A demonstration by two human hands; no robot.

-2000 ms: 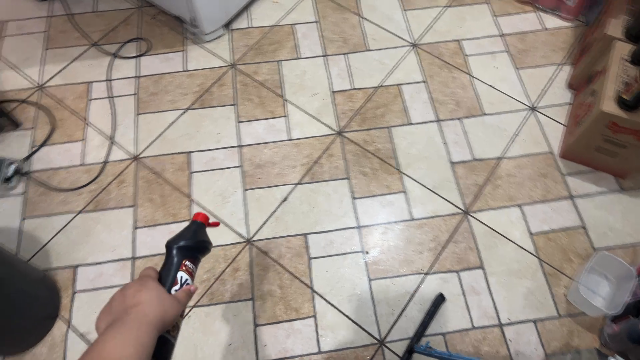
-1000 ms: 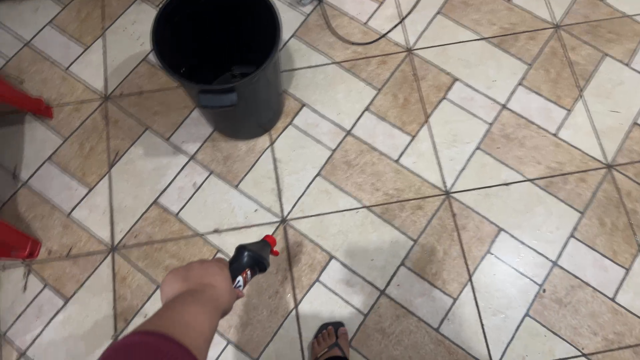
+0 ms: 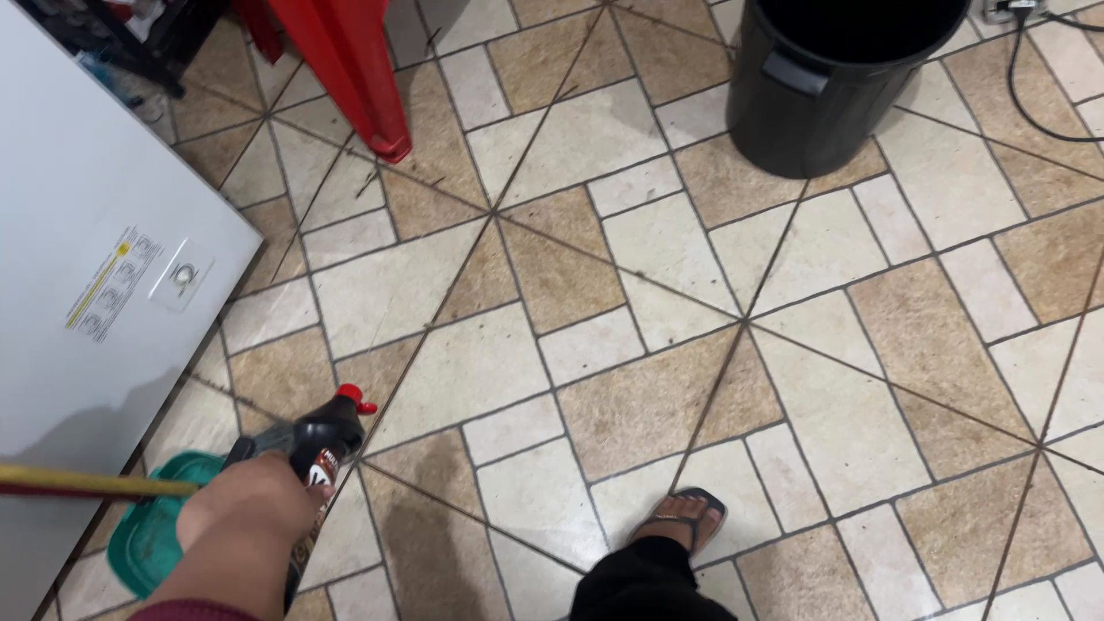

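Note:
My left hand (image 3: 250,504) reaches in from the lower left, its fingers closed around a dark plastic bottle (image 3: 332,427) with a red cap and a printed label. The bottle is tilted, cap end away from me, above the tiled floor (image 3: 673,405). Partly hidden behind the hand lies a teal dustpan (image 3: 142,539). A yellow and red stick (image 3: 95,483) crosses from the left edge to the hand; whether they touch I cannot tell. My right hand is out of view.
A white appliance (image 3: 95,216) with a dial fills the left side. Red plastic legs (image 3: 362,78) stand at the upper left. A black bin (image 3: 802,112) is at the upper right, near a dark cable (image 3: 1022,86). My sandalled foot (image 3: 681,522) is at the bottom. Dark debris lies near the red legs.
The view has swung strongly to the left, bringing the white appliance and teal dustpan into sight. The same bottle stays in my left hand throughout.

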